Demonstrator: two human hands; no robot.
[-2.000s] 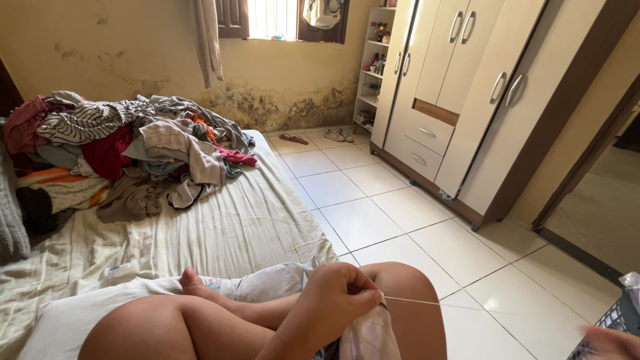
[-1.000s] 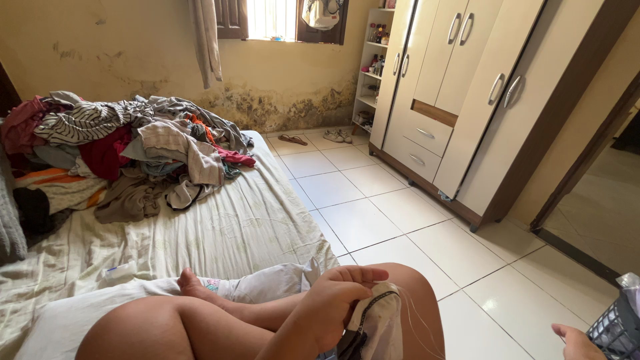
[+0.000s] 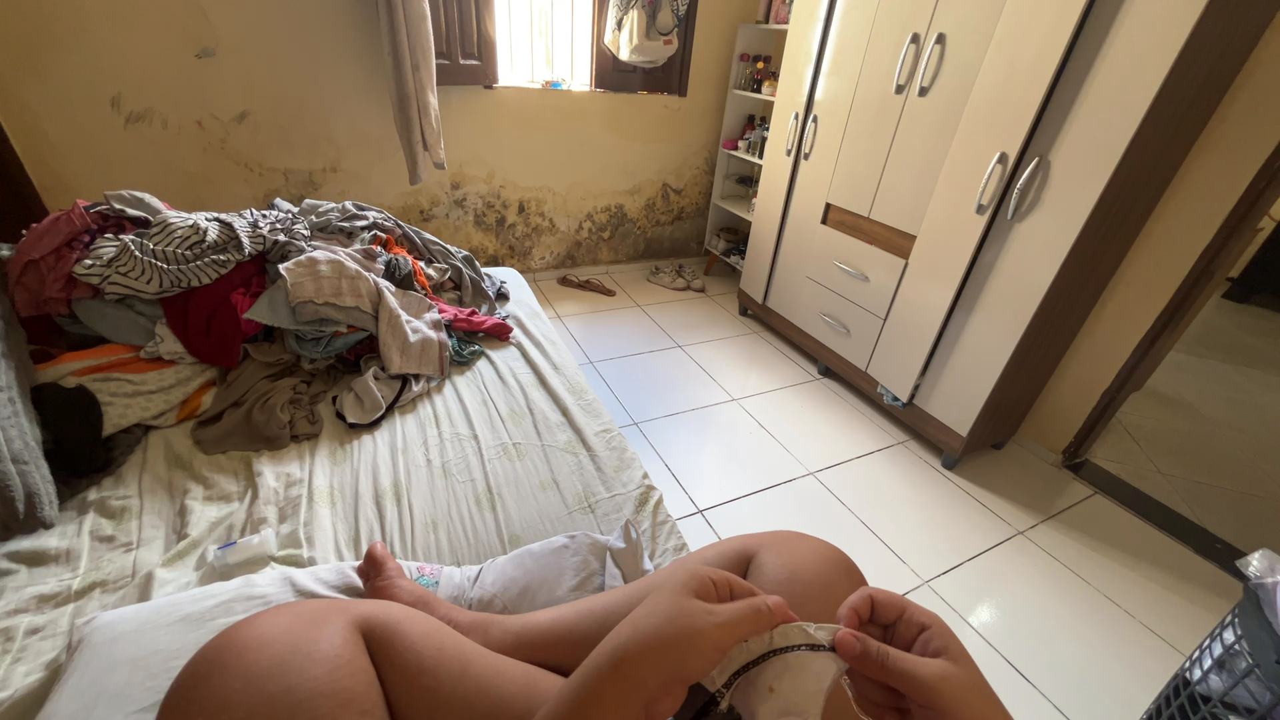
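Observation:
My left hand pinches the upper edge of a pale cloth piece with a dark trim, held above my crossed legs. On the right, my right hand grips the same edge close by, fingers curled. A thin pale thread hangs from the cloth beside my right fingers. Whether a needle is there cannot be seen. The lower part of the cloth is cut off by the frame.
A heap of mixed clothes lies on the bed. A white pillow is under my legs, near a folded white cloth. A plastic basket stands at lower right, a wardrobe beyond the tiled floor.
My right hand has come in from the lower right edge to the cloth. The thread stretched out to the right two seconds ago and now hangs slack by the cloth.

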